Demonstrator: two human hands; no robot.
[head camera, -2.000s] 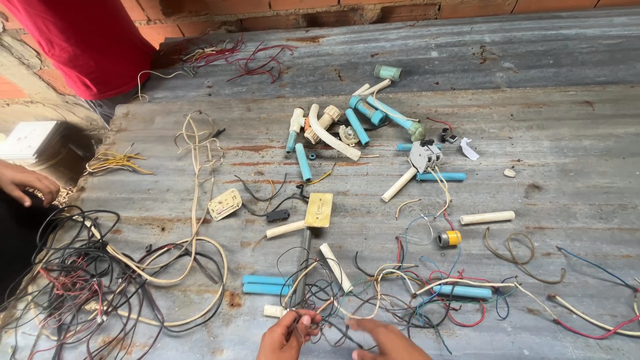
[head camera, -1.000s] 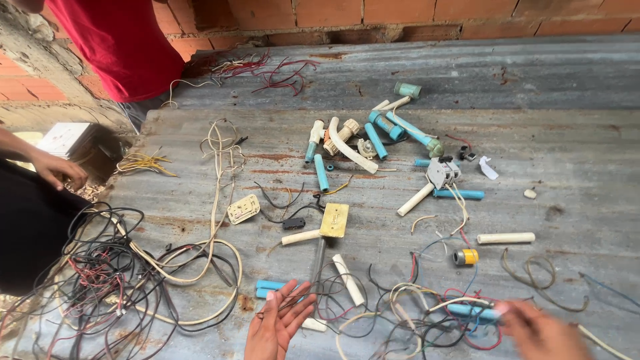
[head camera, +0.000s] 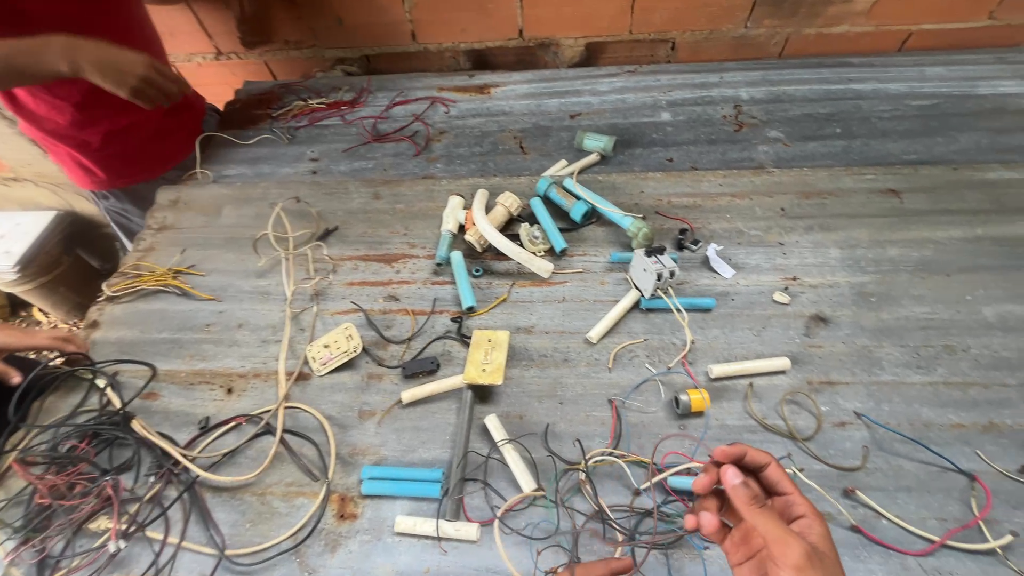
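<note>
My right hand (head camera: 760, 508) is raised over the right side of a loose tangle of thin wires (head camera: 608, 496), its fingers curled toward the thumb; whether a thin wire lies between them cannot be told. Of my left hand (head camera: 596, 568) only a finger shows at the bottom edge, by the same tangle, the rest hidden. Left of the tangle lie a white pipe piece (head camera: 510, 452), a grey tube (head camera: 460, 456) and two blue pipe pieces (head camera: 402, 482) side by side. Above it sits a yellow and grey cylindrical part (head camera: 691, 401). A yellow cover plate (head camera: 486, 357) rests near the middle.
Corrugated metal sheets (head camera: 904, 240) bear it all. Blue and white pipe pieces and fittings, a grey circuit breaker (head camera: 654, 270) and an outlet plate (head camera: 334, 349) lie about. A big cable heap (head camera: 72, 472) fills the left. Another person's hand (head camera: 140, 76) and a second hand (head camera: 40, 340) are at the left.
My right hand has come back leftward from the right side. My left hand, palm open one second ago, has dropped mostly below the view. The person in red now has a hand above the red wires.
</note>
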